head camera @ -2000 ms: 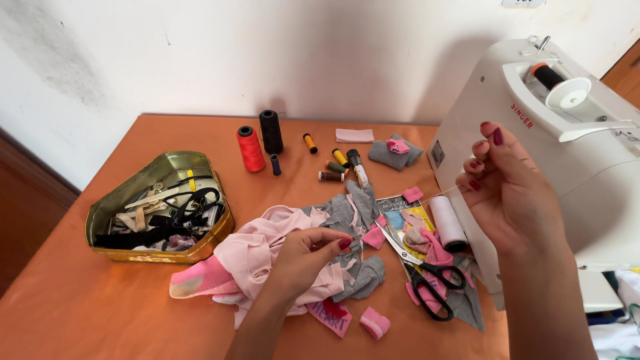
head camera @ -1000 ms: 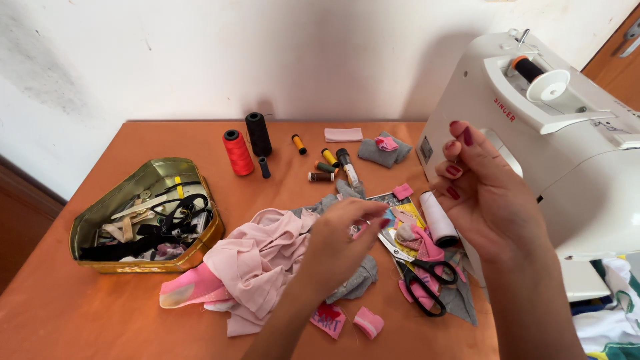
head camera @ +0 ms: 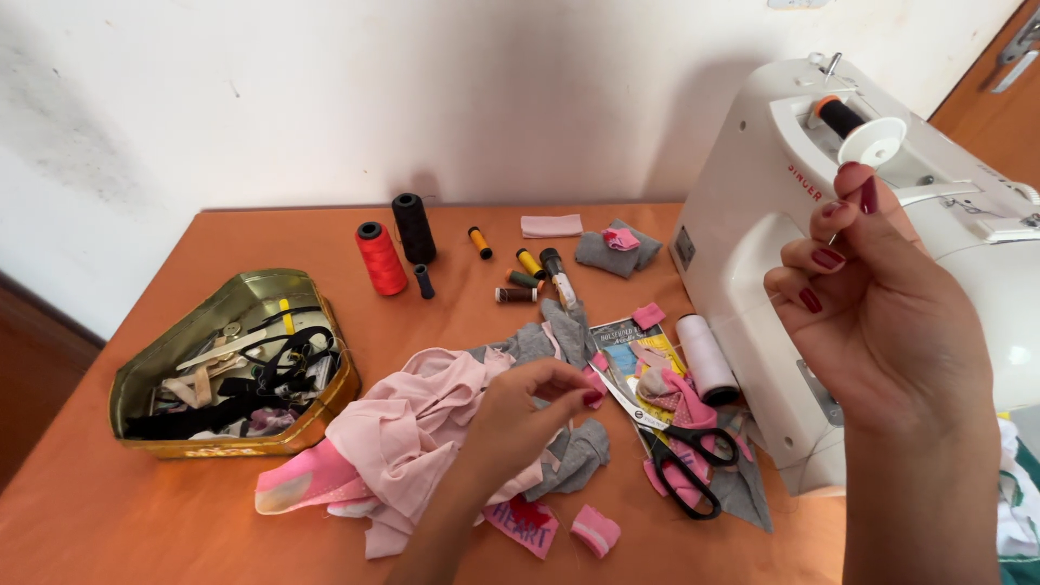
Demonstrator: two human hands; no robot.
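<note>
My right hand (head camera: 894,309) is raised in front of the white sewing machine (head camera: 731,268), thumb and index finger pinched together. A thin, shiny, needle-like object (head camera: 833,239) shows between its fingers. My left hand (head camera: 524,418) hovers over the fabric pile, thumb and index fingertips close together; whether thread lies between them cannot be told. Below it are crumpled pale pink fabric (head camera: 406,406) and grey fabric (head camera: 581,459). Just right of that hand, black-handled scissors (head camera: 650,422) lie partly open on pink scraps and a needle packet (head camera: 626,333).
An open gold tin (head camera: 345,390) with straps and notions stands at left. Red (head camera: 380,260) and black (head camera: 414,227) thread cones stand at the back, near several small spools. A white thread cone (head camera: 705,357) lies beside the machine. Folded grey fabric (head camera: 609,256) rests behind.
Compared with one second ago, my right hand has moved right and up, nearer the spool on the machine. My left hand has drawn slightly back from the scissors' tips.
</note>
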